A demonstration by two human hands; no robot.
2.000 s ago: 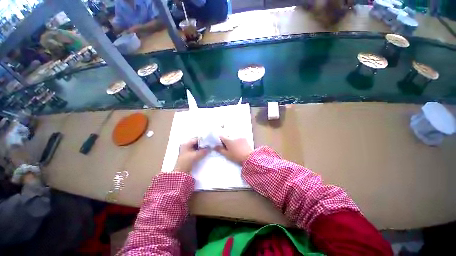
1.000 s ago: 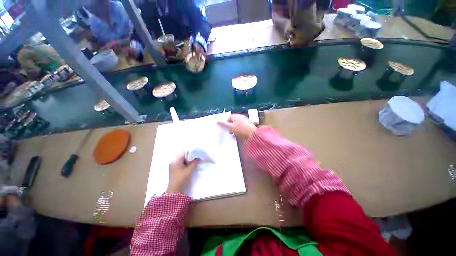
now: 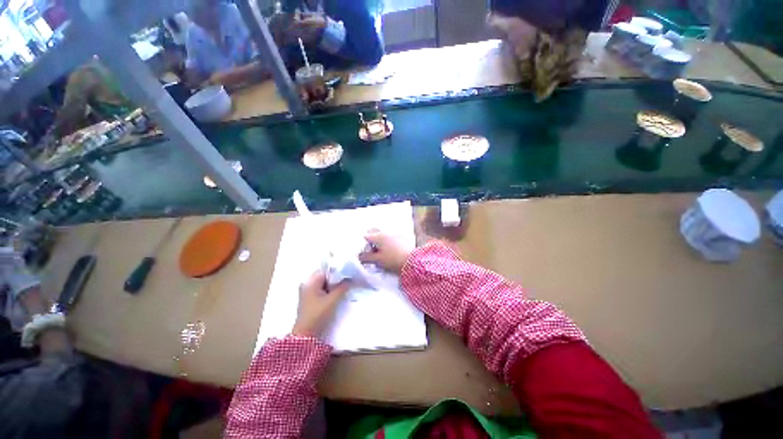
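Note:
A flat stack of white wrapping paper (image 3: 386, 321) lies in front of me on the brown table. A crumpled white paper bundle (image 3: 348, 267) sits on the stack between my hands; what is inside is hidden. My left hand (image 3: 318, 302) grips its lower left side with thumb and fingers. My right hand (image 3: 384, 251) holds its upper right side, with a loose paper flap below the fingers. A white drum-shaped wrapped piece (image 3: 719, 225) stands at the right of the table.
An orange disc (image 3: 210, 249), a screwdriver (image 3: 140, 274) and a black handheld object (image 3: 77, 283) lie left. A small white block (image 3: 450, 212) is beyond the stack. The green conveyor (image 3: 532, 137) carries metal stands (image 3: 464, 148). Another person's arm (image 3: 47, 330) is far left.
My right hand has come back from the stack's top right corner to the bundle. My left hand stays on the bundle. An upside-down stand now shows on the belt. The camera view has shifted.

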